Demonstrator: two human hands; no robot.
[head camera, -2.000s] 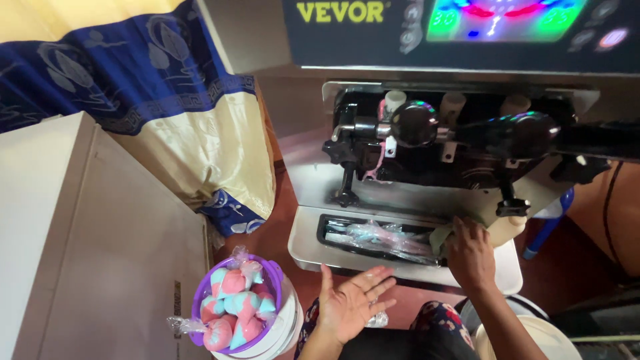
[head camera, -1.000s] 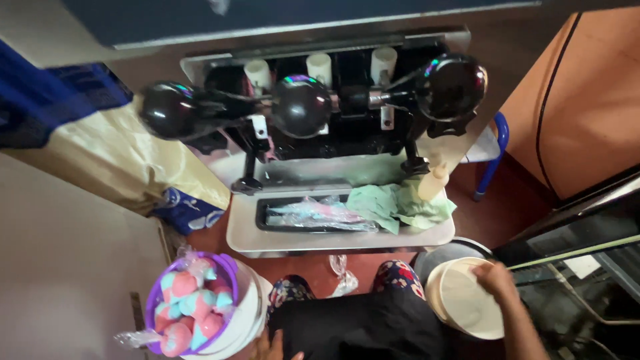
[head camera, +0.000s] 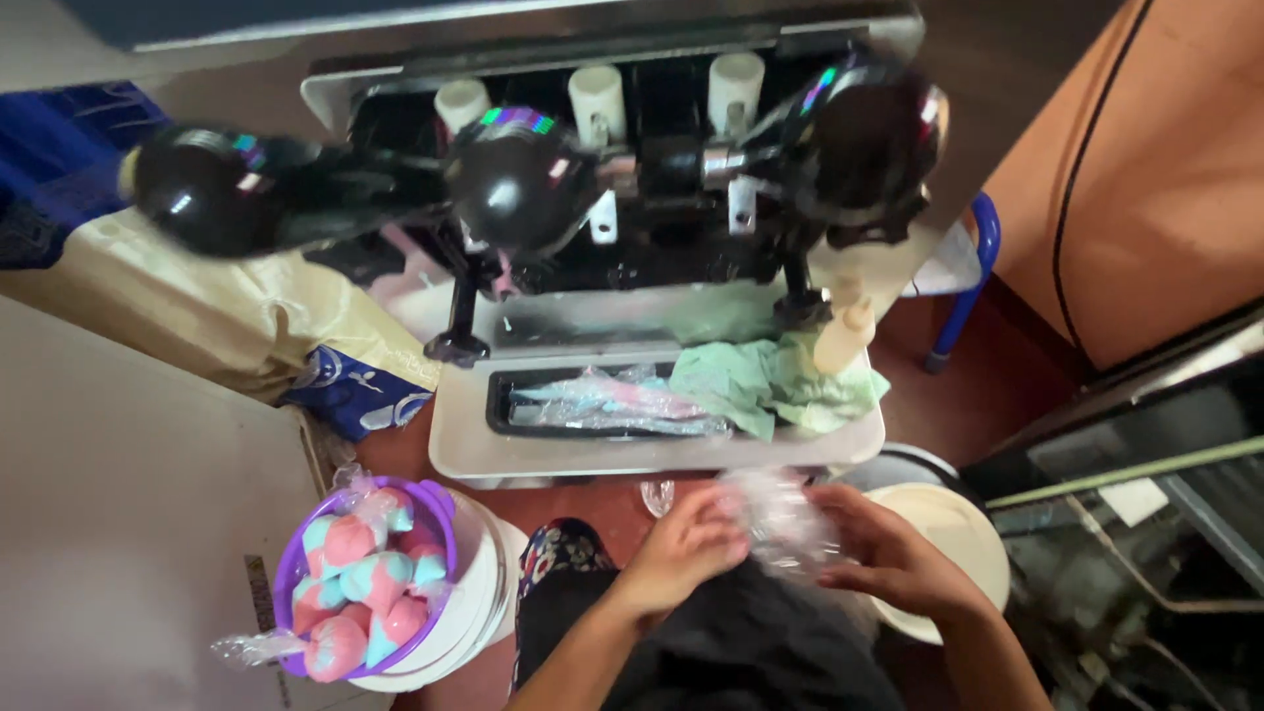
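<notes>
Between my hands, above my lap, is a crumpled clear plastic bag (head camera: 780, 518), blurred. My left hand (head camera: 691, 543) holds its left side, and my right hand (head camera: 879, 548) is at its right side with the fingers curved; whether they grip it is blurred. In front stands a soft-serve machine with black ball-ended levers (head camera: 518, 183). Its drip tray (head camera: 464, 434) bears pink and blue streaked plastic wrappings (head camera: 622, 400) and a pale green cloth (head camera: 731, 380). At the lower left, a purple basket (head camera: 286, 583) holds several pink and blue filled bags (head camera: 375, 583).
White buckets (head camera: 474, 583) stand beneath the basket. A round cream container (head camera: 938, 543) is by my right hand. A pale nozzle-topped bottle (head camera: 844, 336) is at the tray's right end. A blue-legged stool (head camera: 958, 286) and a dark metal frame (head camera: 1145, 513) stand to the right.
My right hand has moved left from the cream container, and my left hand has come up from the lap. The clear plastic bag is now between them.
</notes>
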